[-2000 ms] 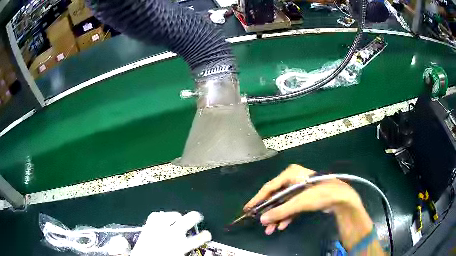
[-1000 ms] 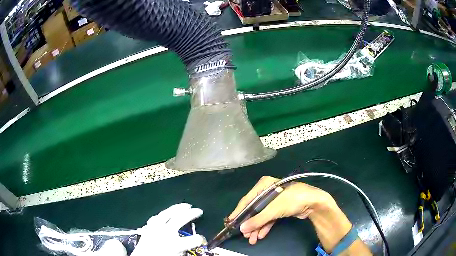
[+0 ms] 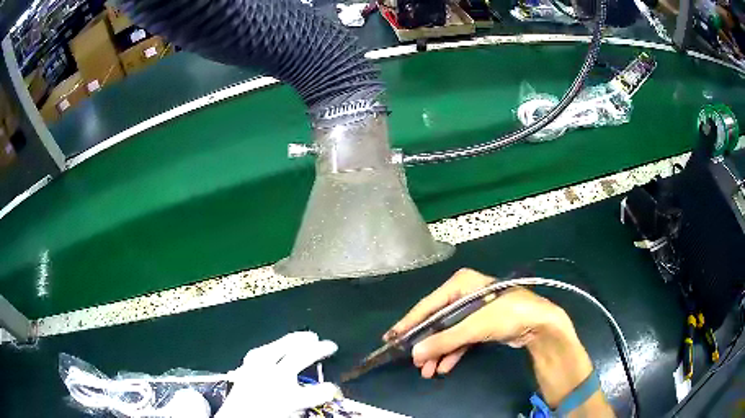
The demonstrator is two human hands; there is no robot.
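My right hand [image 3: 482, 322], bare with a blue band at the wrist, holds a soldering iron [image 3: 384, 353] like a pen. Its tip points down-left, close to the strip's parts; whether it touches them I cannot tell. My left hand [image 3: 278, 380], in a white glove, is on the power strip assembly [image 3: 372, 409] at the bottom edge, fingers at its wired end. Blue wire shows between the fingers. Most of the strip is hidden by the glove or cut off by the edge. A white coiled cord [image 3: 114, 390] in a clear bag lies to the left.
A fume hood [image 3: 359, 220] hangs above the bench from a ribbed duct [image 3: 269, 49]. A speckled rail [image 3: 539, 214] divides bench and green conveyor belt [image 3: 188, 196]. Another bagged strip [image 3: 580, 110] lies on the belt. A solder reel [image 3: 719, 129] and yellow-handled tool [image 3: 691, 343] are at right.
The iron has moved to the strip, then slightly up and back from it. My left hand remains at the strip. The bagged strip on the belt has moved right.
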